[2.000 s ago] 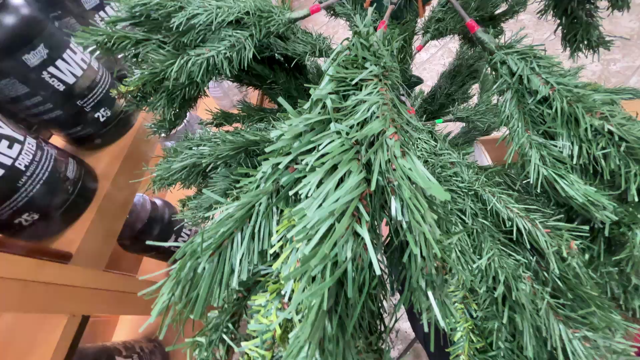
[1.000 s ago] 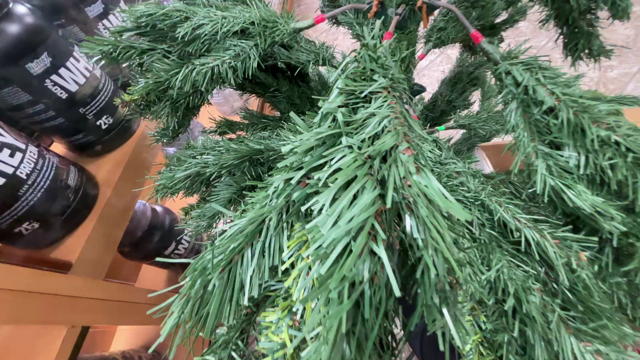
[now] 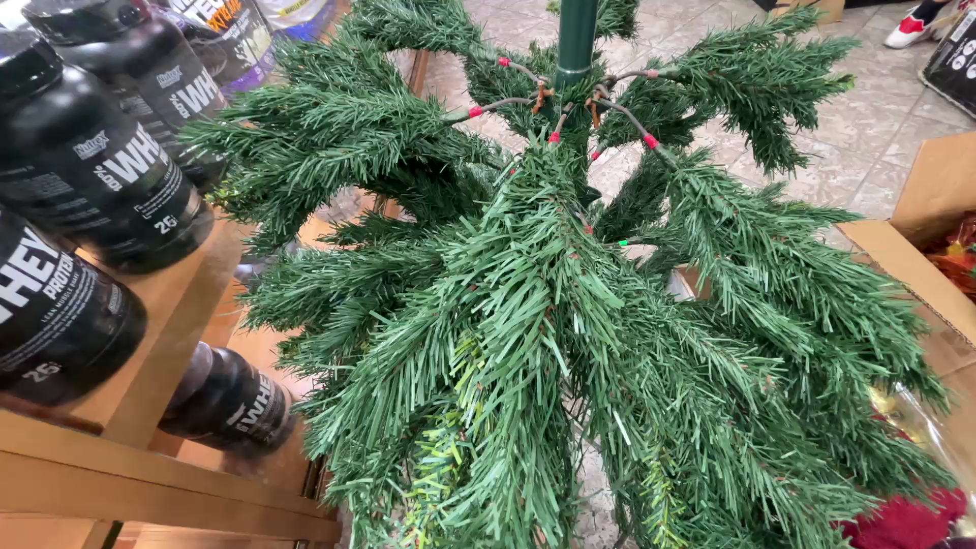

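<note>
Neither of my hands shows in the head view. An artificial Christmas tree's green branches (image 3: pixel 534 305) fill the middle, spreading outward and down. Its dark green metal pole (image 3: pixel 577 38) stands upright at the top centre. Wire branch stems with red bands, such as the one at the right (image 3: pixel 650 142), meet around the pole, where brown ties (image 3: pixel 542 97) hang. A green band (image 3: pixel 624 243) marks one lower stem. Some tips near the bottom are yellow-green (image 3: pixel 438 465).
Black protein tubs (image 3: pixel 114 168) stand on a wooden shelf unit (image 3: pixel 164 305) at the left, close to the branches. At the right are an open cardboard box (image 3: pixel 888 248) and dark red material (image 3: pixel 907 518). A person's shoe (image 3: pixel 907 32) is on the tiled floor (image 3: pixel 854 114).
The view has shifted and widened, so the pole, the cardboard box and the shoe now show. Nothing on the tree has plainly changed.
</note>
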